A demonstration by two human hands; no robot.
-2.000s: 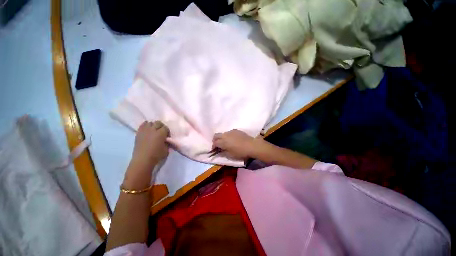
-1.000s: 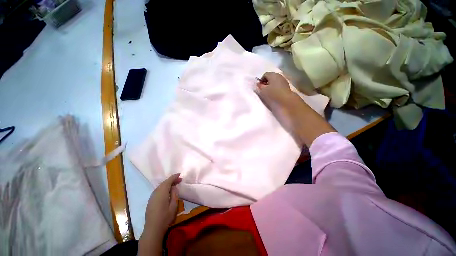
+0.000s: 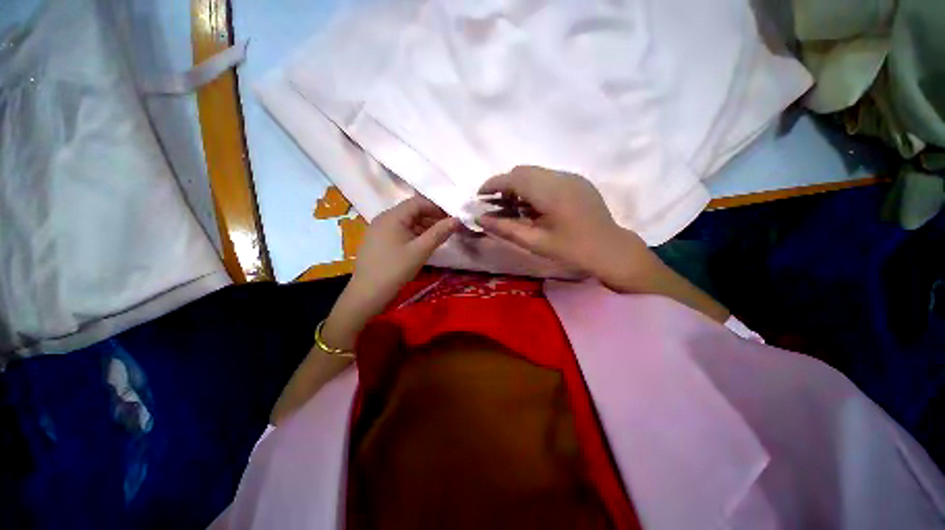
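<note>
The pale pink garment [image 3: 580, 83] lies spread over the table's front edge. Its near edge is lifted between my two hands. My left hand [image 3: 406, 243] pinches the edge between thumb and fingers. My right hand [image 3: 554, 223] is curled at the same spot, just right of it, with a small dark thing, apparently the thread snips [image 3: 510, 206], mostly hidden in its fingers. A small white piece, perhaps a label [image 3: 475, 211], shows between the fingertips.
A stack of pink garments [image 3: 88, 186] lies left of the wooden strip [image 3: 223, 135], with a thin pale band [image 3: 197, 78] reaching over the strip. A pale green-yellow cloth heap [image 3: 881, 62] is at the upper right. Dark blue material [image 3: 166, 435] lies below the table edge.
My right hand has come back from the garment's upper part to its near edge, beside my left hand. That edge is now raised between them. The view has shifted downward toward my lap.
</note>
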